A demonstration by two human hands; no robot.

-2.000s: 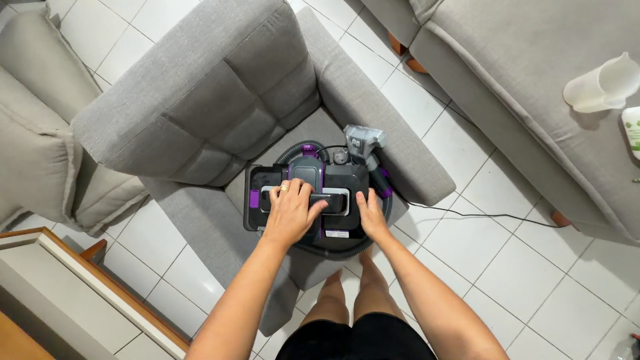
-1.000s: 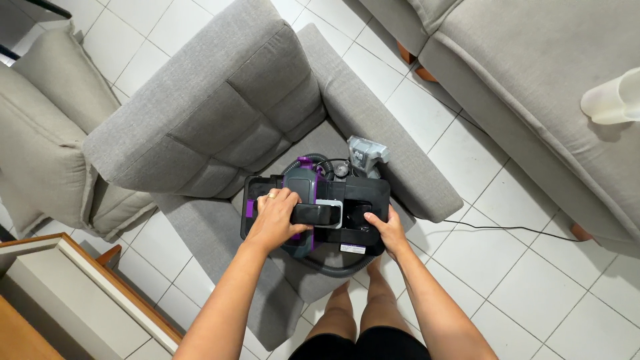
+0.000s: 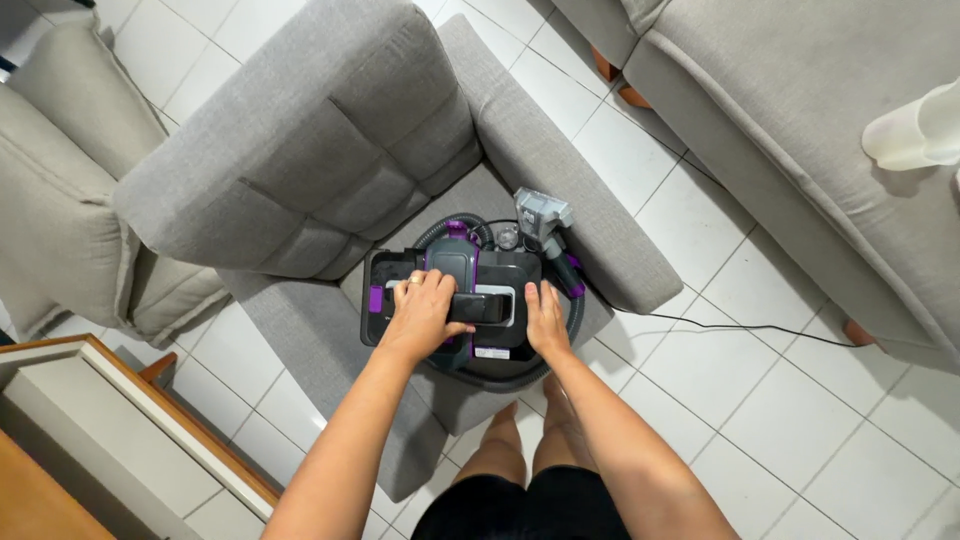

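A portable upholstery cleaner [image 3: 452, 259], black and grey with purple parts, rests on the seat of a grey fabric armchair [image 3: 570, 180]. My left hand [image 3: 427, 307] lies over its black top handle [image 3: 480, 307], with the thumb to the right; whether the fingers wrap around the handle is hard to tell. Against the right side of the machine's black tank [image 3: 508, 268] is my right hand [image 3: 547, 319], fingers fairly straight. A corrugated hose [image 3: 517, 381] curls around the machine, and its clear-fronted spray nozzle [image 3: 540, 214] stands at the upper right.
A grey sofa [image 3: 735, 120] fills the upper right, with a translucent plastic jug [image 3: 911, 135] on it. A black power cord [image 3: 720, 325] crosses the white tile floor to the right. Cushions [image 3: 60, 187] lie at the left, and wood-edged furniture [image 3: 187, 420] stands at the lower left.
The right hand has moved from the top of the tank to its right side. The left hand stays at the handle.
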